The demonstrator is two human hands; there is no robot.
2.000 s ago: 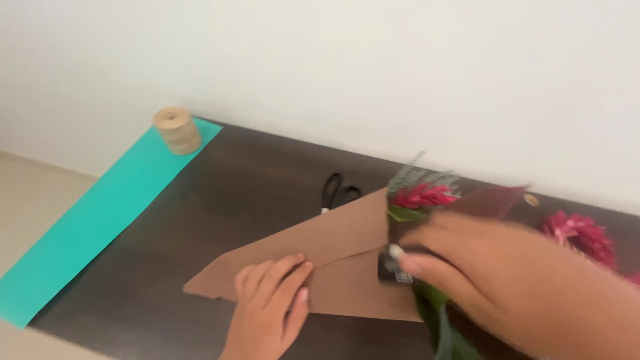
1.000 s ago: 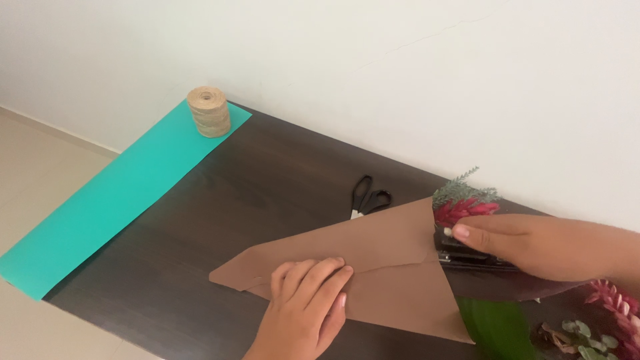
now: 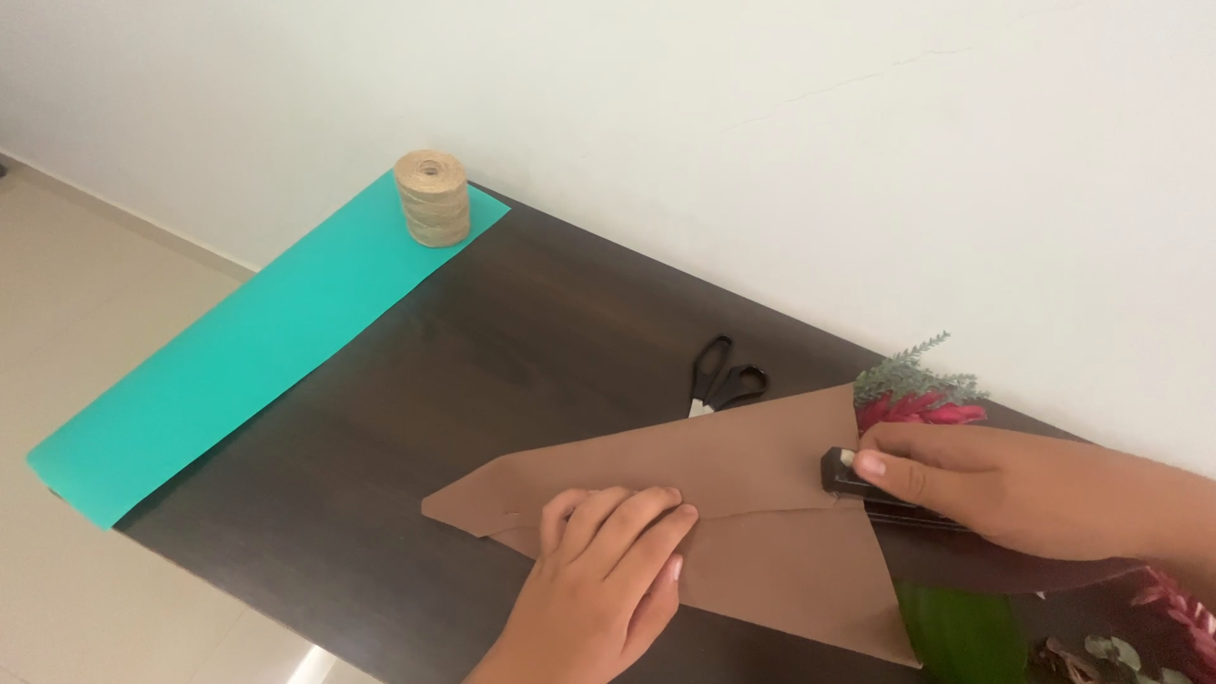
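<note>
A brown paper cone wrap (image 3: pixel 760 456) lies on the dark wooden table, its pointed end to the left and a staple near that tip. My left hand (image 3: pixel 613 570) rests on the paper's lower middle with bent fingers and grasps nothing. In my right hand (image 3: pixel 950 484) is a black stapler (image 3: pixel 841 473), its front end over the paper's wide right edge, near the overlap seam. Grey-green foliage (image 3: pixel 917 375) and a red flower (image 3: pixel 921 408) show beyond that edge, and a broad green leaf (image 3: pixel 959 632) below. My right hand hides part of the stapler.
Black-handled scissors (image 3: pixel 727 375) lie behind the paper, blades partly covered. A spool of jute twine (image 3: pixel 434 199) stands on a turquoise paper sheet (image 3: pixel 237 351) at the table's left end. A pink-red flower (image 3: pixel 1178 603) is at the lower right. The white wall (image 3: pixel 665 142) runs behind.
My right hand has shifted the stapler from over the flowers onto the paper's right edge. My left hand has stayed on the paper. The view has moved somewhat.
</note>
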